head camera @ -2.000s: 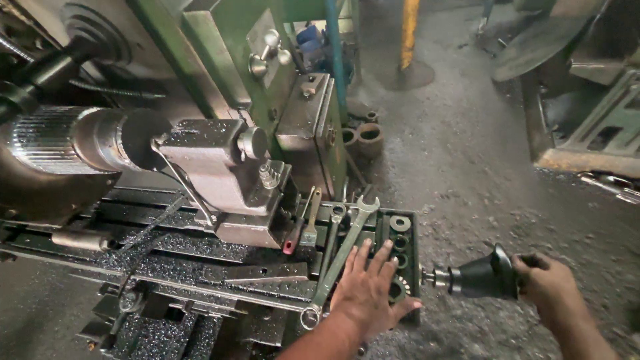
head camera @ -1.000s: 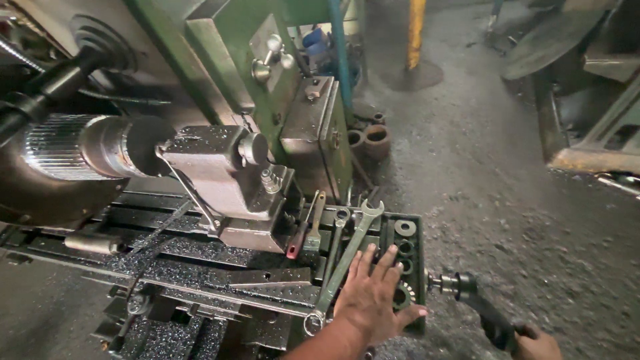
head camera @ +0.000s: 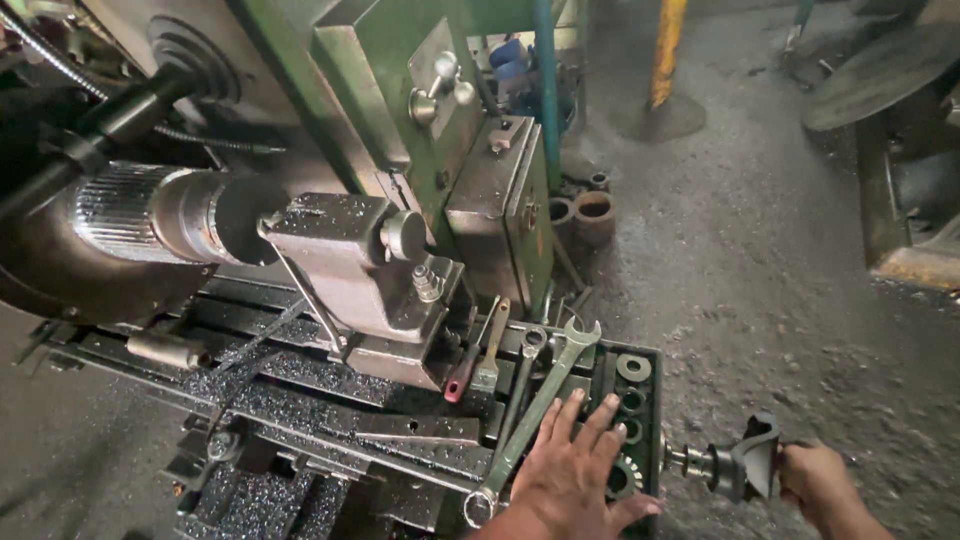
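My left hand lies spread, palm down, over the tray end of the machine table, beside a large combination wrench and a row of metal rings. At the lower right, my right hand is closed around the handle of a dark crank on the shaft at the table's end. A ring wrench, a flat brush and a red-handled tool lie left of the combination wrench.
A tailstock supports a grooved cylindrical workpiece on the milling machine. Metal chips cover the table. A flat metal bar lies near its front edge. Pipe pieces stand on the floor, near a yellow post.
My right hand has moved with the crank, which has turned: its handle was lower one second ago and is higher now. My left hand stays on the tray.
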